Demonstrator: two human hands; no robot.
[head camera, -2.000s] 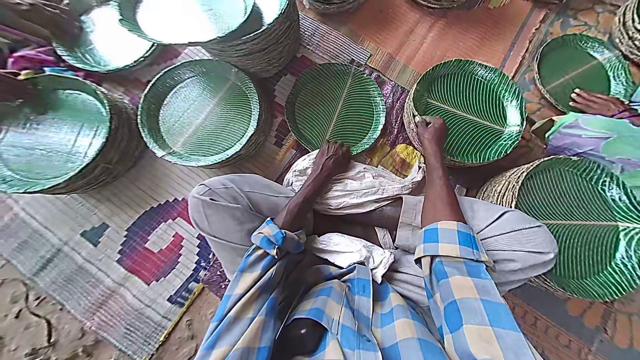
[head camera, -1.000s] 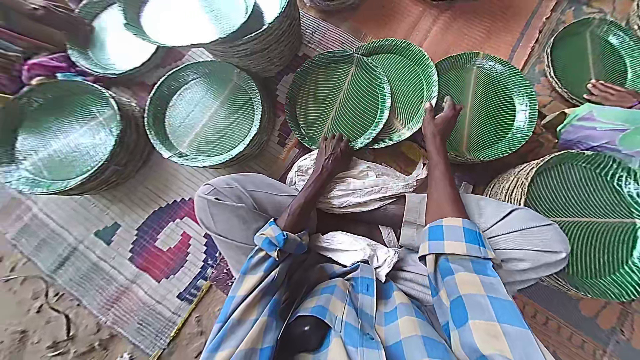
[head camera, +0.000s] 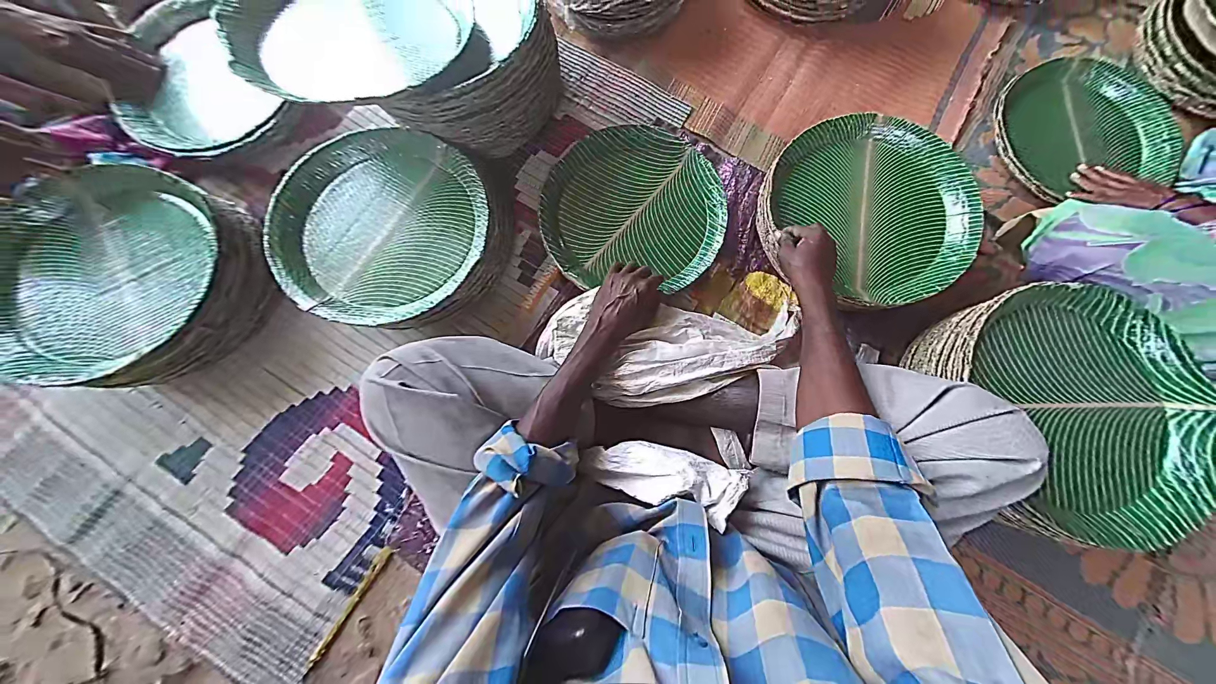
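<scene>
My left hand (head camera: 624, 302) rests on the near rim of a round green leaf-patterned plate (head camera: 638, 204) in front of me; whether its fingers grip the rim cannot be told. My right hand (head camera: 806, 258), its fingers curled, touches the near left rim of the top plate (head camera: 874, 209) on a stack to the right; its hold is unclear. A crumpled white cloth (head camera: 674, 356) lies across my shins below the left plate. Beside it, partly covered, is a yellow item (head camera: 758, 302). A second white cloth (head camera: 665, 475) lies in my lap.
Tall stacks of green plates (head camera: 380, 223) stand at the left, with another stack (head camera: 1092, 408) close to my right knee. A person's hand (head camera: 1121, 185) rests on a plate (head camera: 1088, 123) at the far right. Another person's arm is at the upper left. Woven mats (head camera: 313, 475) cover the ground.
One second ago a separate plate lay between the left plate and the right stack, overlapping the left plate; it no longer shows there. My right hand has moved from that gap to the right stack's rim.
</scene>
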